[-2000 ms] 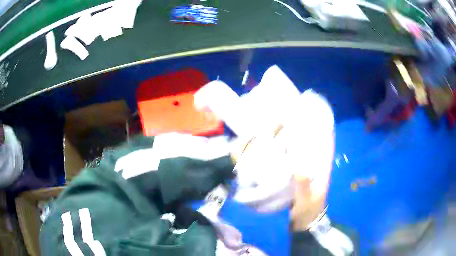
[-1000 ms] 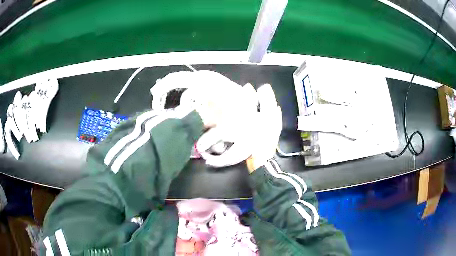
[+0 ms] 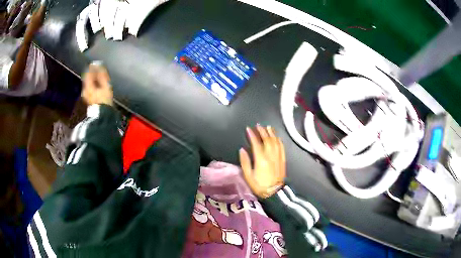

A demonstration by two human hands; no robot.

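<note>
White curved neck-band assemblies (image 3: 371, 126) lie in an overlapping heap on the black bench at the right, with thin red wires among them. The blue test board (image 3: 217, 66) lies flat at the bench's middle, its red terminals at the left edge. My right hand (image 3: 264, 157) is bare, palm down with fingers apart, over the bench's front edge, left of the heap, holding nothing. My left hand (image 3: 97, 84) is at the bench's front edge at the left, blurred, fingers bent; whether it holds anything is unclear.
White half-shells (image 3: 116, 19) are fanned out at the back left. A grey-white box with a lit blue screen (image 3: 434, 143) stands at the far right. Another person's arm (image 3: 26, 48) shows at the upper left. A red bin (image 3: 137, 143) is below the bench edge. A green conveyor lies behind.
The view has turned. The white assemblies, at my hands one second ago, now lie on the bench at the right. My right hand is off them and my left hand has moved far left.
</note>
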